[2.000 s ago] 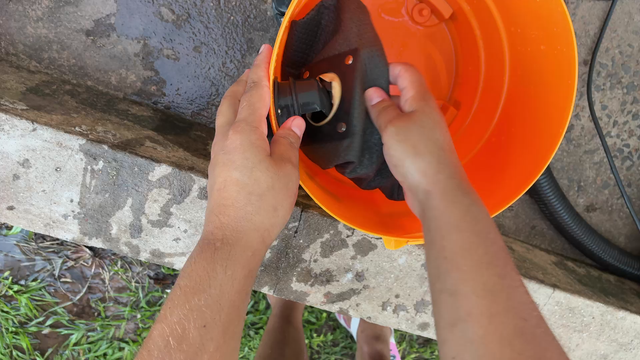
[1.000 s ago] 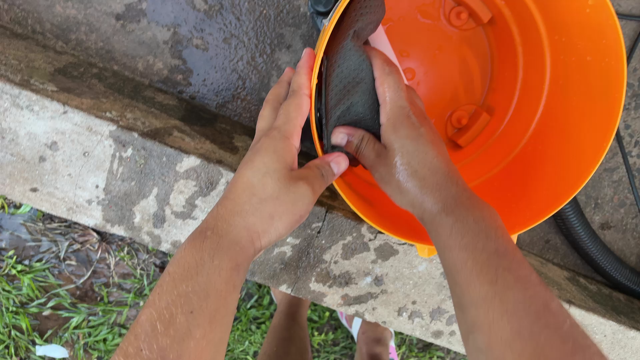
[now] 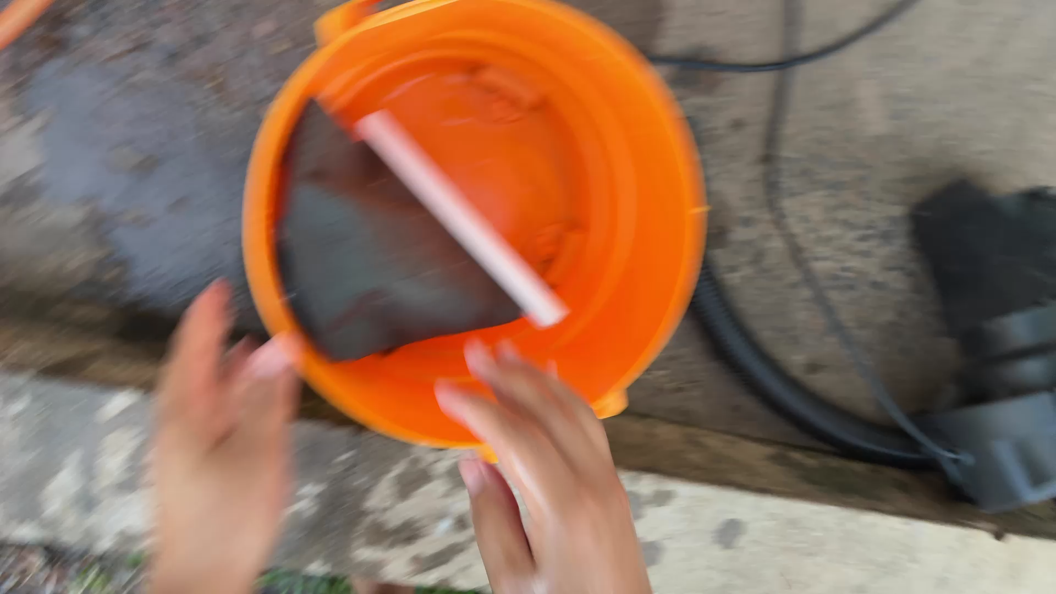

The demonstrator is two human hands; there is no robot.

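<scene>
An orange plastic bucket-shaped tank [image 3: 652, 214] stands on the concrete, its open mouth facing up. Against its left inner wall sits a dark filter bag [image 3: 371, 264], with a straight pale strip [image 3: 462, 219] along its edge. My left hand [image 3: 227, 445] is just outside the lower left rim, fingers apart, thumb tip at or very near the rim. Over the lower rim reaches my right hand [image 3: 544, 462], fingers spread and holding nothing. Both hands are blurred. The black pipe fitting seen earlier is hidden.
A black corrugated hose [image 3: 775, 396] curves right from behind the tank towards a black plastic part [image 3: 1002, 445]. A thin black cable [image 3: 775, 64] crosses the concrete at upper right. Below runs a pale concrete ledge [image 3: 792, 528], with grass beneath it.
Both hands have let go of the filter bag and drawn back from it. The bag now rests against the wall, its pale strip fully in sight. The view has shifted and turned.
</scene>
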